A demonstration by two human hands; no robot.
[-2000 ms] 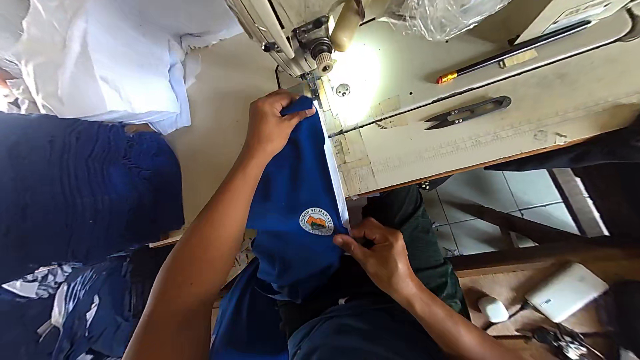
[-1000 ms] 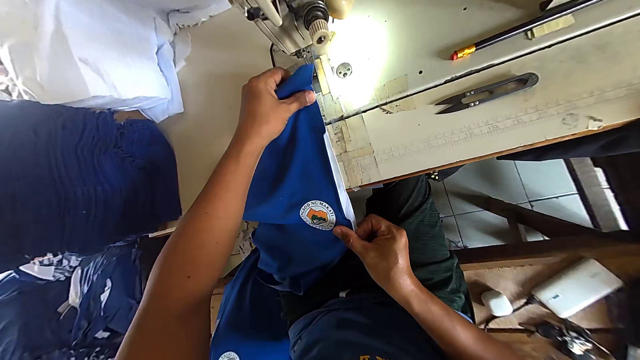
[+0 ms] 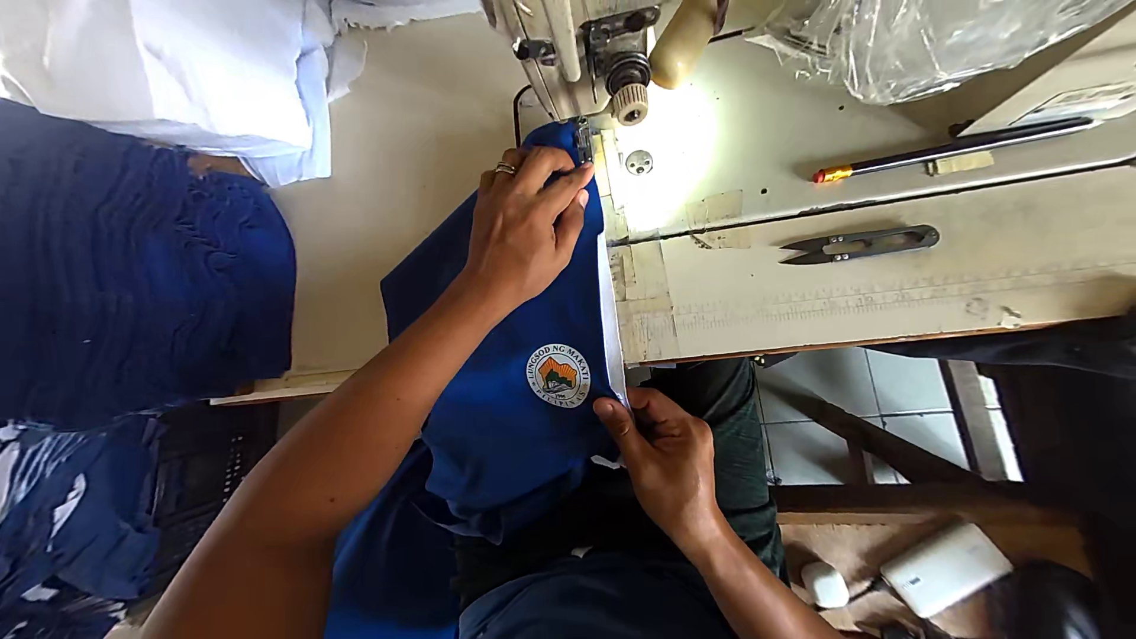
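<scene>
Blue fabric point(image 3: 515, 382) with a round printed emblem and a white strip along its right edge runs from my lap up to the sewing machine point(image 3: 577, 53). Its top end lies at the presser foot point(image 3: 583, 138). My left hand point(image 3: 532, 217), with a ring on one finger, rests on the fabric just below the foot, fingers bent; whether it grips any cloth cannot be told. Lower down, my right hand point(image 3: 661, 453) pinches the white-strip edge between thumb and fingers, beside the emblem.
Thread snips point(image 3: 859, 244) and a pencil point(image 3: 954, 151) lie on the machine table point(image 3: 799, 293), below clear plastic point(image 3: 887, 44). Stacked dark blue cloth point(image 3: 133, 275) and white cloth point(image 3: 204, 80) are at left. A white device point(image 3: 946, 570) sits on a lower wooden shelf at right.
The top end of the fabric has come to lie at the presser foot. My left hand has gone from pinching that top corner to lying over the cloth. My right hand still holds the edge.
</scene>
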